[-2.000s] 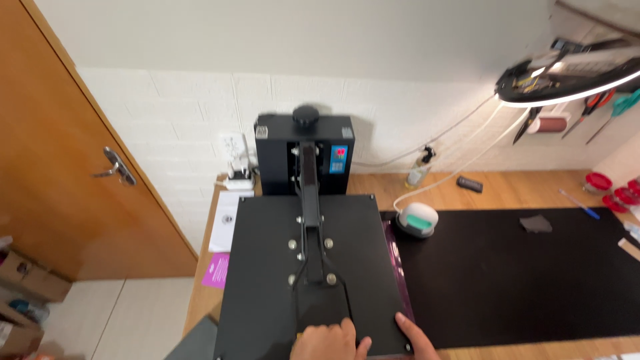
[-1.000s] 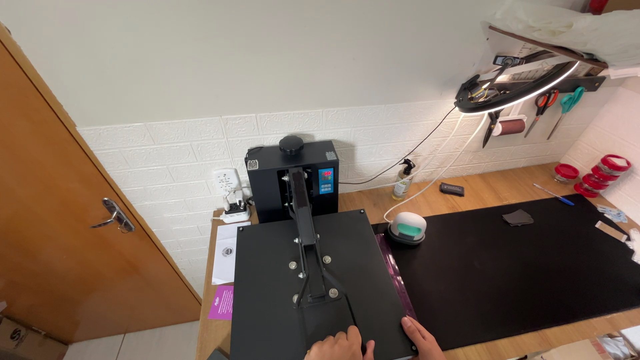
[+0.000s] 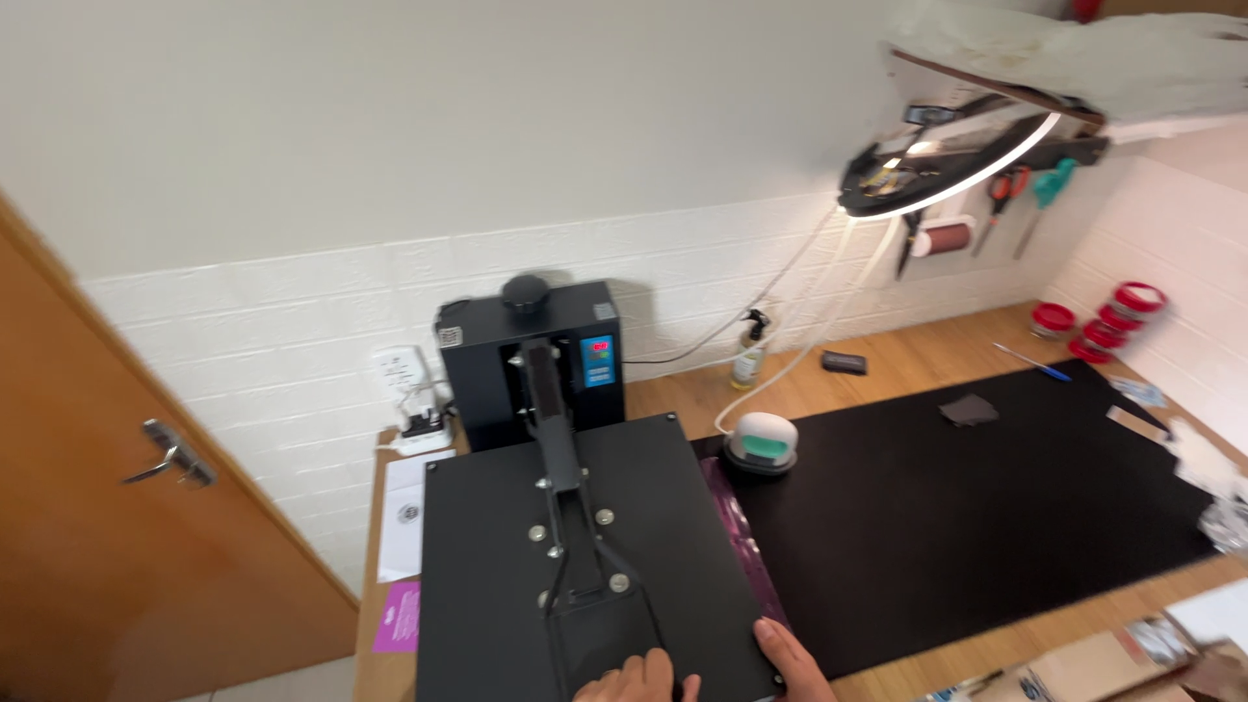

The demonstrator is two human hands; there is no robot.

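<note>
A black flatbed heat press point(image 3: 663, 487) stands on the wooden table, its upper plate lying flat and its control box with a lit display behind. At the bottom edge, my left hand point(image 3: 634, 680) has curled fingers at the front of the press's handle frame; whether they close on the handle is partly cut off. My right hand point(image 3: 792, 663) rests at the plate's right front corner, thumb on the top and fingers hidden. Shiny purple film point(image 3: 743, 541) shows along the plate's right side. A small white and green hand-held heat press point(image 3: 762, 441) sits just beyond it.
A black mat point(image 3: 936, 507) covers the table's right part, with a grey scrap point(image 3: 968, 410) and blue pen point(image 3: 1043, 365). A spray bottle point(image 3: 749, 353) and red-lidded containers point(image 3: 1102, 331) stand behind. A ring light point(image 3: 960, 195) overhangs. Cardboard point(image 3: 1082, 673) lies front right; a wooden door point(image 3: 146, 546) is left.
The view has shifted, bringing more of the right side and the front cardboard into sight. Both hands stay near the front of the heat press, whose upper plate keeps its flat pose.
</note>
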